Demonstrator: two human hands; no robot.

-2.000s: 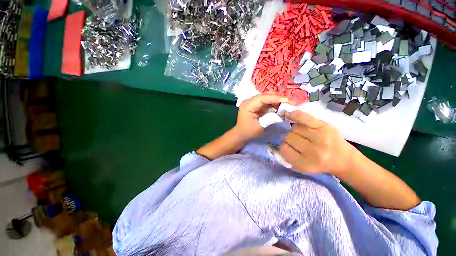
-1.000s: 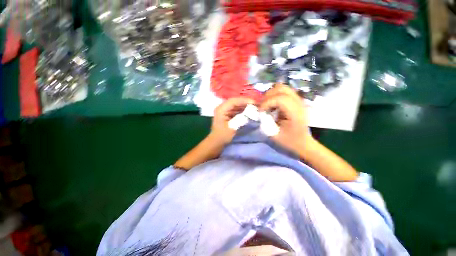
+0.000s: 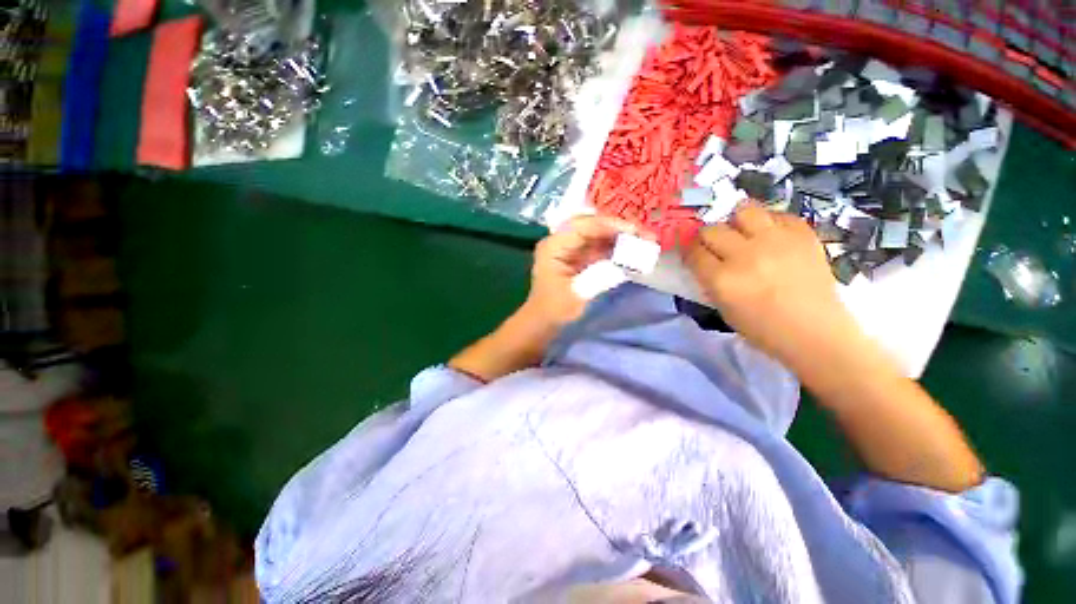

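My left hand [image 3: 564, 266] is in front of the white sheet's near left corner and holds a small white square plate [image 3: 635, 253] at its fingertips. A white cover shows on its thumb. My right hand [image 3: 761, 266] is palm down over the near edge of the piles, its fingertips at the border of the red strips [image 3: 673, 124] and the grey and white square plates [image 3: 879, 148]. Its fingertips are partly hidden, so I cannot tell whether they hold anything.
Shiny metal fittings [image 3: 519, 71] lie on a clear bag left of the white sheet [image 3: 903, 313]. A smaller metal heap [image 3: 250, 94], a red bar [image 3: 169, 94] and a blue strip [image 3: 83, 89] are farther left. A red tray [image 3: 826, 35] lies beyond the piles. Crinkled plastic [image 3: 1024, 277] is at right.
The hands were together at the sheet's near edge; now my right hand has moved away to the piles, while my left keeps the white plate. The camera view has also shifted.
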